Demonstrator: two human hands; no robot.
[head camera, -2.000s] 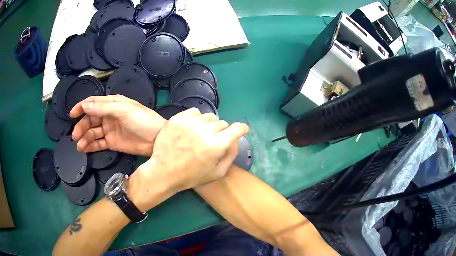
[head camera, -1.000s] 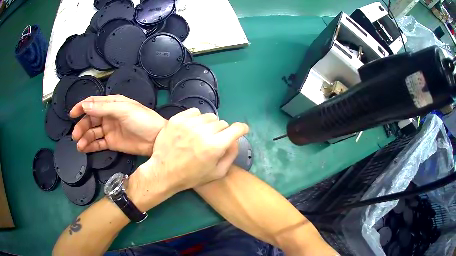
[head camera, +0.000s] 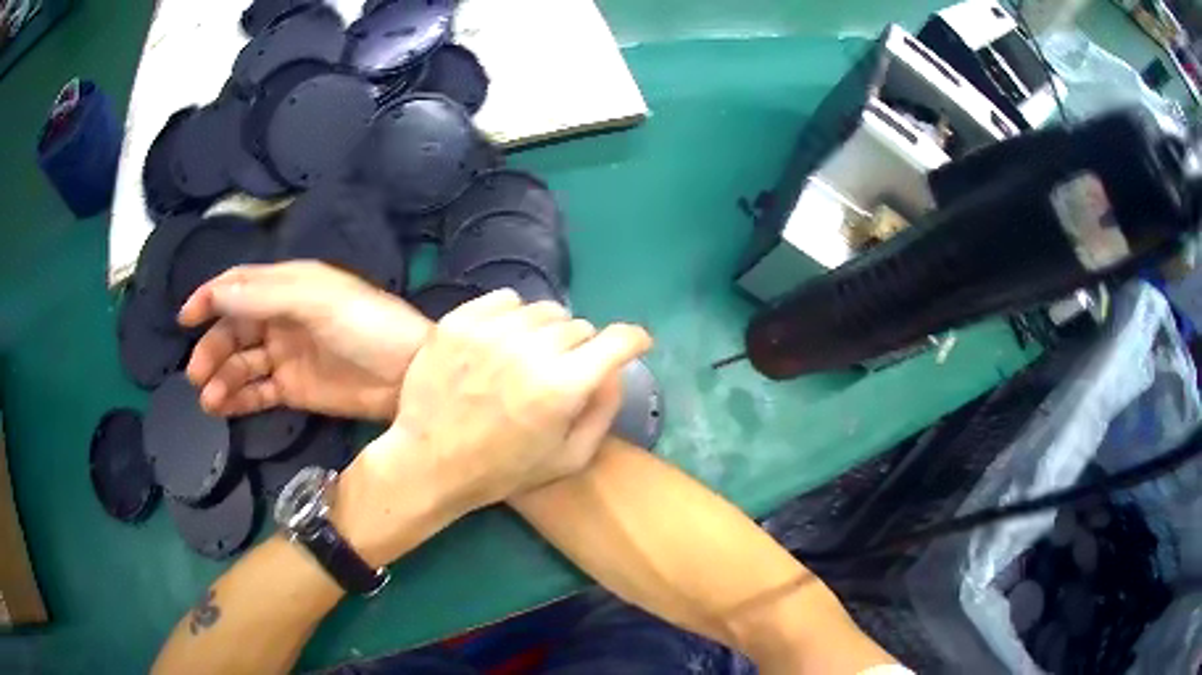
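My forearms are crossed in front of the bench. My left hand (head camera: 508, 382), with a watch on its wrist, is closed around my right wrist. My right hand (head camera: 297, 336) lies to the left of it, palm showing, fingers loosely curled and empty. Both hands are over a pile of flat round black covers (head camera: 319, 128). One cover (head camera: 638, 404) shows partly beside my left hand. The electric screwdriver (head camera: 975, 251) hangs at the right, its thin bit pointing left, touched by neither hand.
A white board (head camera: 567, 79) lies under the back covers. A dark blue cup-like block (head camera: 79, 152) stands at the far left. The screw feeder (head camera: 837, 198) is behind the screwdriver. A lined bin (head camera: 982, 600) of black discs is at lower right, a cardboard edge (head camera: 16, 554) at left.
The view has shifted slightly and is a little blurred. My hands keep the same crossed hold, and the covers show no clear movement of their own.
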